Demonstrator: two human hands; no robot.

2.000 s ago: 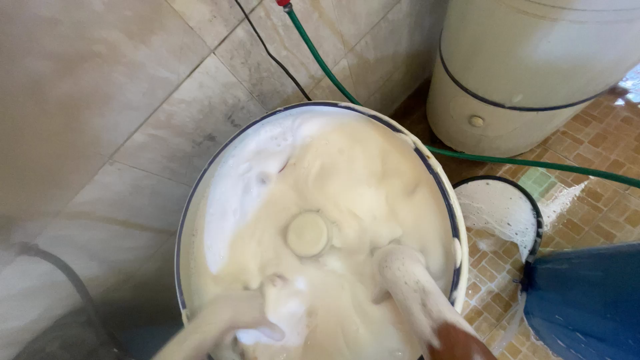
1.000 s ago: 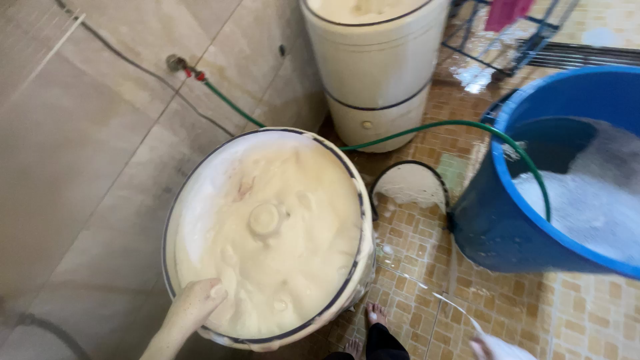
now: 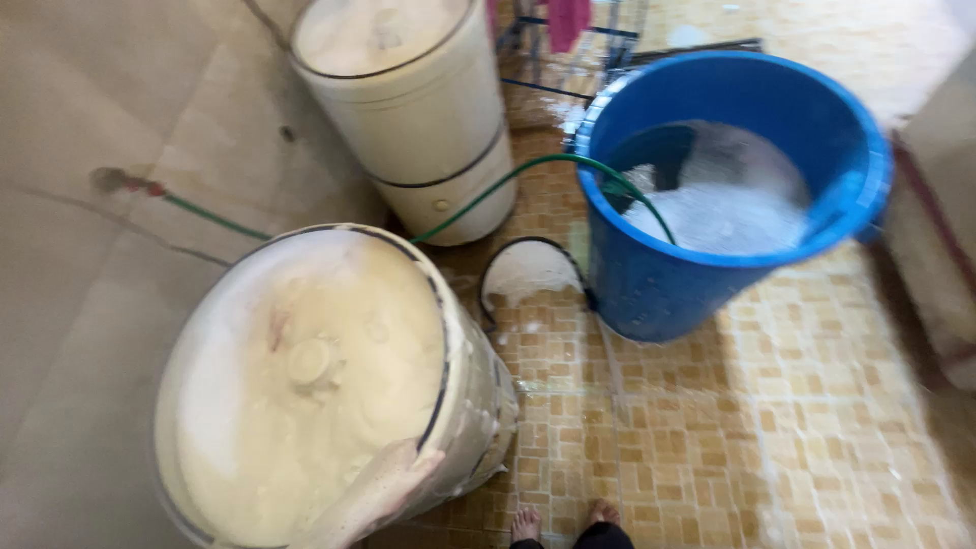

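My left hand (image 3: 385, 484) is at the lower right rim of a round cream washing tub (image 3: 473, 412), its fingertips at the dark-edged rim. Blur hides how its fingers are bent. Pale, foamy liquid (image 3: 366, 412) fills the tub close to the brim, with whiter suds along the left side. A round agitator cap (image 3: 309, 361) shows through the middle of the liquid. My right hand is out of view.
A second cream tub (image 3: 427, 122) stands behind. A green hose (image 3: 526, 164) runs from a wall tap (image 3: 110, 180) into a blue plastic barrel (image 3: 663, 290) of sudsy water. A dark-rimmed round piece (image 3: 534, 267) with foam lies on the tiled floor (image 3: 686, 427). A metal rack (image 3: 564, 88) stands behind.
Two seconds ago both hands were in the foamy liquid. My left hand has since moved to the lower right rim; my right hand has left the view. The view has swung right.
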